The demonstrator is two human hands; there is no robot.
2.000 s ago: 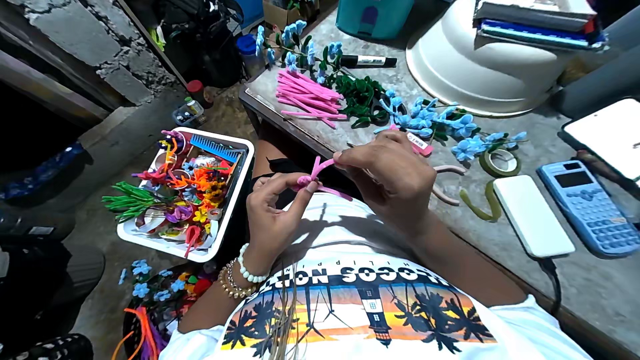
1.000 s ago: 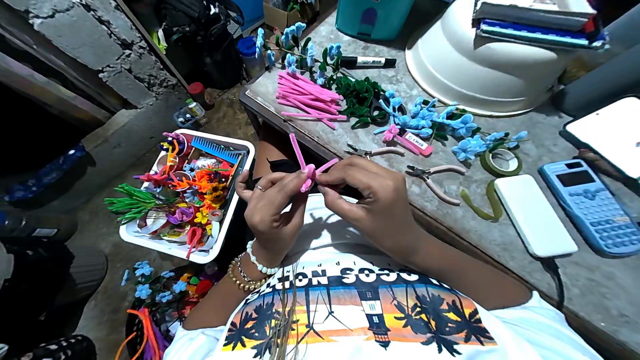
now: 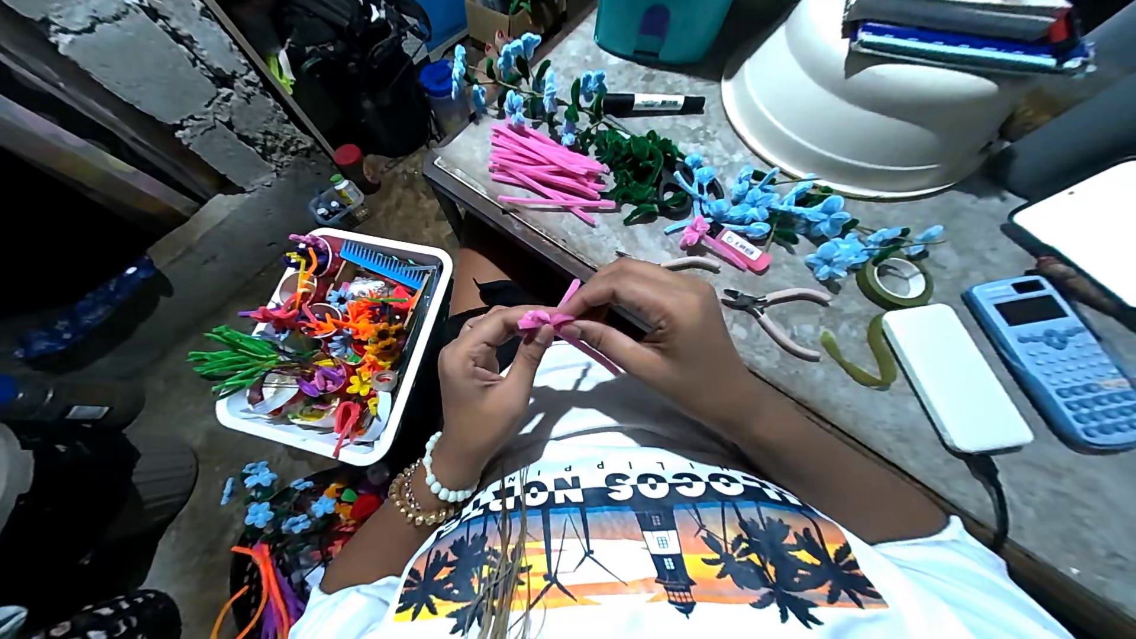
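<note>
Between my two hands, above my lap, is a pink pipe-cleaner flower (image 3: 543,321) with loose stem ends sticking out. My left hand (image 3: 488,373) pinches the looped part between thumb and index finger. Thumb and fingers of my right hand (image 3: 661,333) close on the strands at its right side. On the table behind, a bundle of pink pipe cleaners (image 3: 546,169) lies beside dark green pipe-cleaner pieces (image 3: 641,169). Blue pipe-cleaner flowers (image 3: 754,200) lie farther right, near a small pink flower (image 3: 695,232) and a pink-and-white object bearing writing (image 3: 744,248).
Pliers (image 3: 772,311), green floral tape (image 3: 895,280), a white power bank (image 3: 957,377) with a cable and a blue calculator (image 3: 1056,355) lie on the table at right. A white tray (image 3: 439,311) of colourful pipe-cleaner pieces stands at left. A black marker (image 3: 652,104) lies at the back.
My right hand, raised over the pliers two seconds ago, has come down closer to my left. The pink strands have been bent, with fewer long ends standing up than one second ago.
</note>
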